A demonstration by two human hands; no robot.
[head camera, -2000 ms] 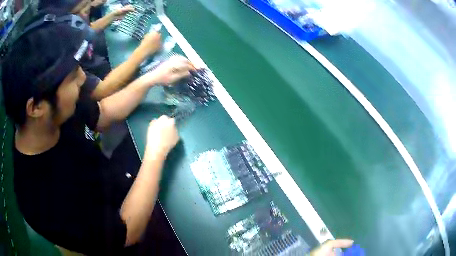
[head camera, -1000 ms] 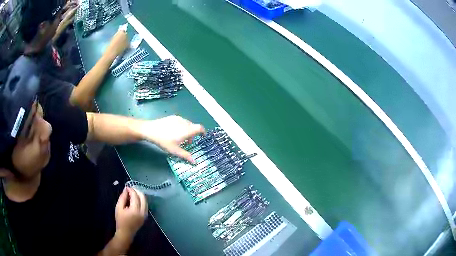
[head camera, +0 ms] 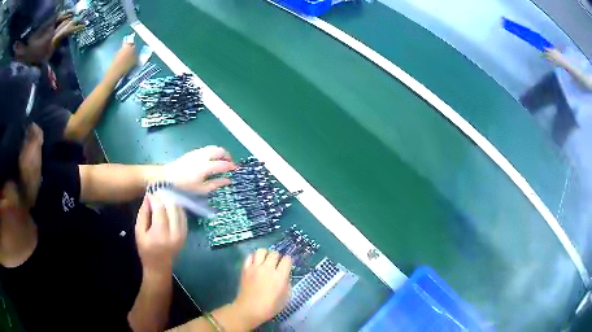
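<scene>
My left hand [head camera: 266, 285], with a band at the wrist, reaches in from the lower left. Its fingers lie at the edge of a small pile of thin dark stick-like boards [head camera: 300, 246]; whether they grip one cannot be told. A pale backing sheet with a grid of black pieces [head camera: 315, 285] lies beside it, partly behind the hand. My right hand is out of the picture.
A neighbouring worker [head camera: 71, 227] holds a blurred strip over a larger stick pile [head camera: 243, 207]. Another pile [head camera: 172, 100] lies farther up. A blue tray [head camera: 422, 308] is at the lower right by the white edging [head camera: 305, 201]. Across the conveyor, a hand [head camera: 558, 58] is near a blue object [head camera: 527, 34].
My left hand has come into view at the small pile. The neighbour's two hands have moved closer together, and the strip is raised. More of the blue tray shows.
</scene>
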